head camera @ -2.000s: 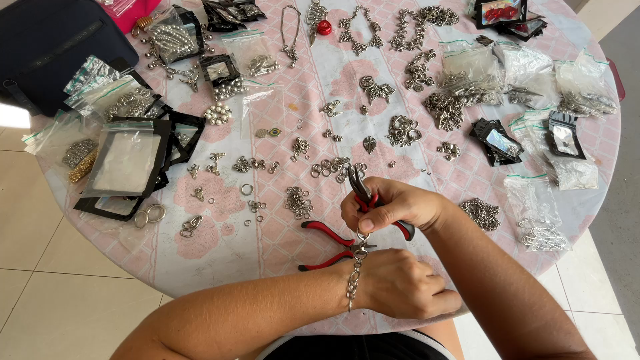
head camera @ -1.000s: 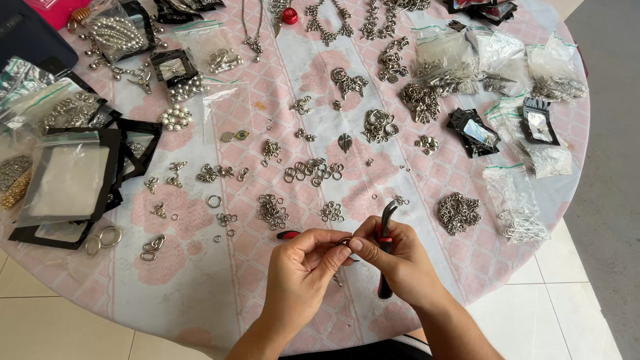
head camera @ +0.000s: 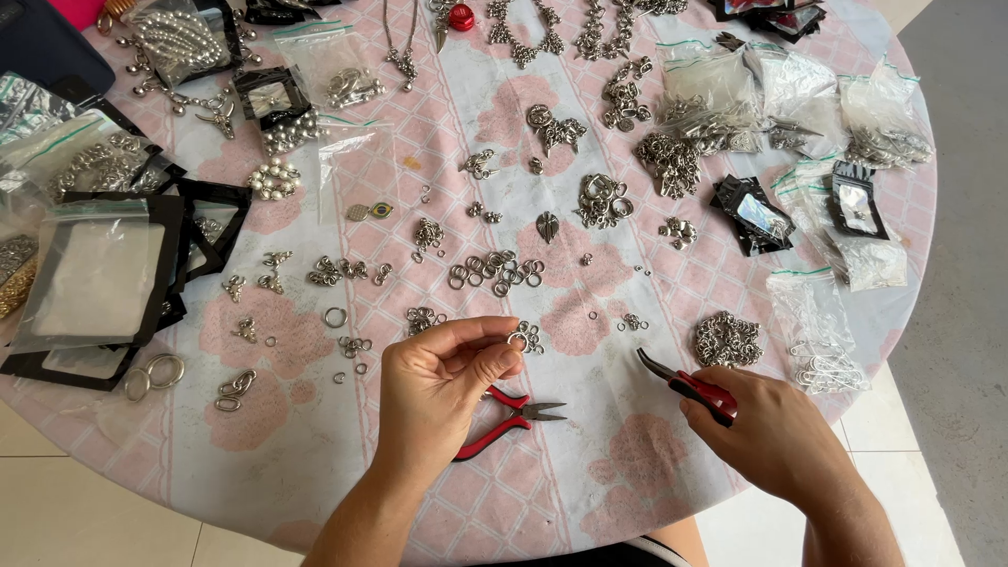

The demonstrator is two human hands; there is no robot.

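Note:
Between thumb and forefinger, my left hand (head camera: 453,378) pinches a small metal ring (head camera: 517,339) above the table. My right hand (head camera: 756,429) is around the red and black handles of bent-nose pliers (head camera: 689,382), whose dark curved tip points up and left. A second pair of pliers (head camera: 516,413), with straight jaws and red handles, lies on the cloth beside my left wrist, partly hidden by the hand. Beyond my left hand lies a pile of jump rings (head camera: 496,270). A coiled metal chain (head camera: 728,339) rests just past the right hand.
Zip bags of metal parts (head camera: 709,102) stand at the back right, and a bag of safety pins (head camera: 823,339) lies near the right edge. Black-framed pouches (head camera: 98,276) are stacked at the left. Bull-head charms (head camera: 272,268), a wing charm (head camera: 548,227) and necklaces (head camera: 524,35) lie on the patterned tablecloth (head camera: 630,488).
My hands, together one second ago, are now apart, the right one with the bent-nose pliers farther right. The chain on my left wrist two seconds ago is no longer seen there.

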